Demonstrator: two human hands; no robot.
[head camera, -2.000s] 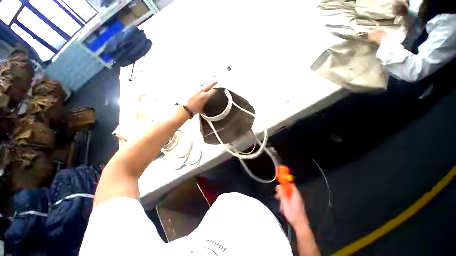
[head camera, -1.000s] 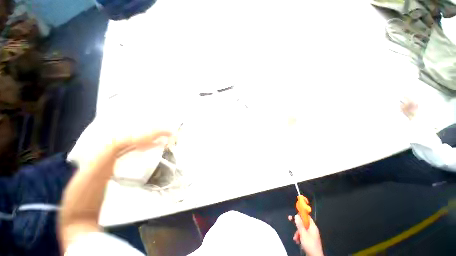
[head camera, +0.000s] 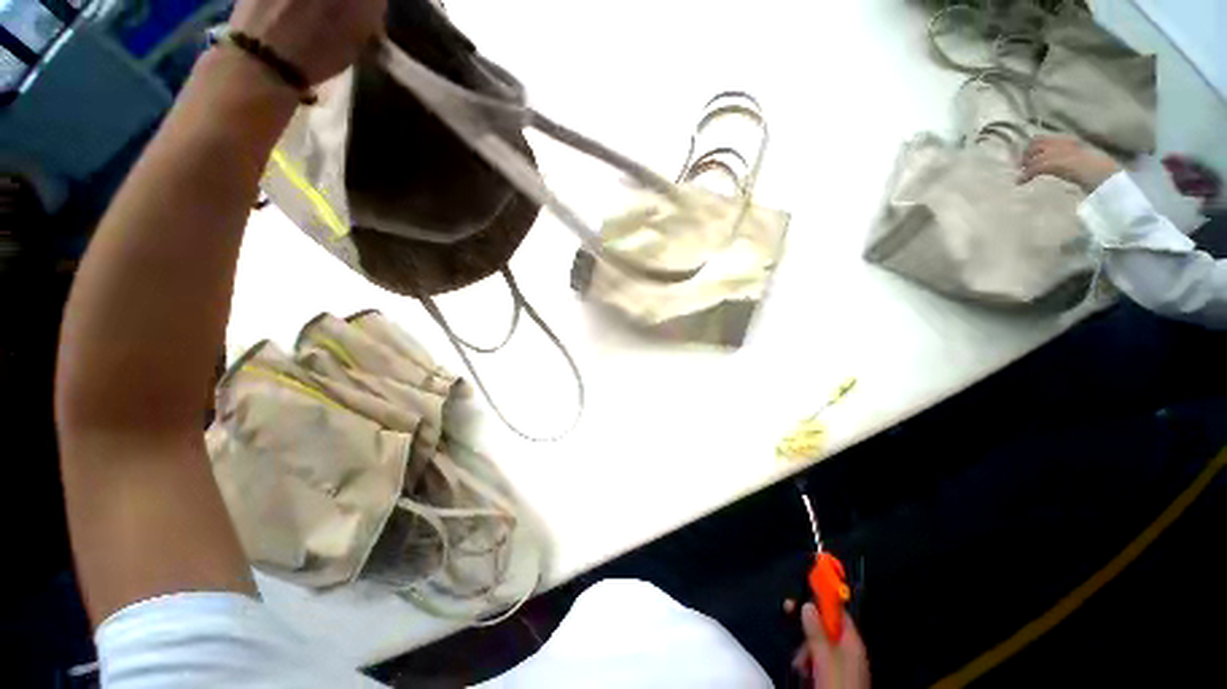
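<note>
My left hand (head camera: 312, 34) is at the top left, partly cut off by the edge, closed on a beige bag (head camera: 437, 175). The bag is held up and open, with its dark inside, a yellow trim line and dangling straps showing. My right hand (head camera: 832, 657), at the bottom edge, holds an orange pistol-shaped tool (head camera: 828, 592), its thin metal nozzle pointing up near the table edge. A flat beige bag (head camera: 693, 256) lies mid-table with its handles upward. A pile of beige bags (head camera: 316, 444) lies at the table's left front.
Yellow scraps (head camera: 807, 433) lie near the front edge of the white table (head camera: 673, 458). At the right, another person's hand (head camera: 1070, 162) touches a beige bag (head camera: 989, 222), with more bags behind it. A yellow floor line (head camera: 1090, 592) runs at the lower right.
My left hand has moved up from the left pile and now holds a raised bag. Bags and scraps show more clearly on the table. My right hand still holds the tool, slightly lower.
</note>
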